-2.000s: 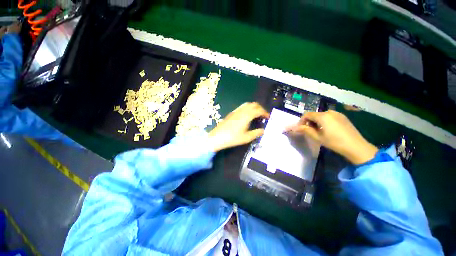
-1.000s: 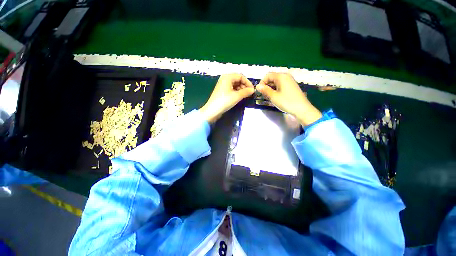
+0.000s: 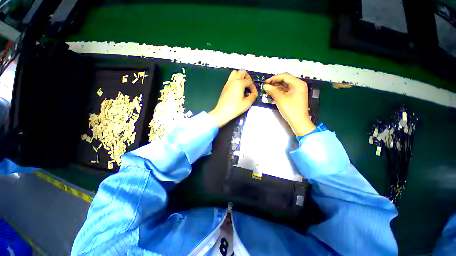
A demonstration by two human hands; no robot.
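The opened tablet point(image 3: 265, 189) lies in front of me, with a large bright white battery point(image 3: 267, 142) in its middle. A yellow patch point(image 3: 257, 176) shows at the battery's near edge. My left hand point(image 3: 237, 97) is at the tablet's far left end, fingers curled; whether it holds anything is hidden. My right hand point(image 3: 289, 97) is beside it over the circuit board point(image 3: 266, 99), thumb and finger pinched on a thin dark lead point(image 3: 261, 82) that shows between the hands. The hands cover much of the board.
A black parts tray point(image 3: 146, 107) at left holds a cream heap point(image 3: 114, 122); another cream heap point(image 3: 169, 107) lies beside it. A dark stack point(image 3: 42, 105) stands farther left. Wired parts point(image 3: 397, 135) lie at right. Beyond the white strip point(image 3: 200, 59), more tablets point(image 3: 385, 15) sit on the green conveyor.
Both hands have moved from the battery's sides to the tablet's far end. Since the last earlier frame they are slightly farther apart. The camera view has shifted.
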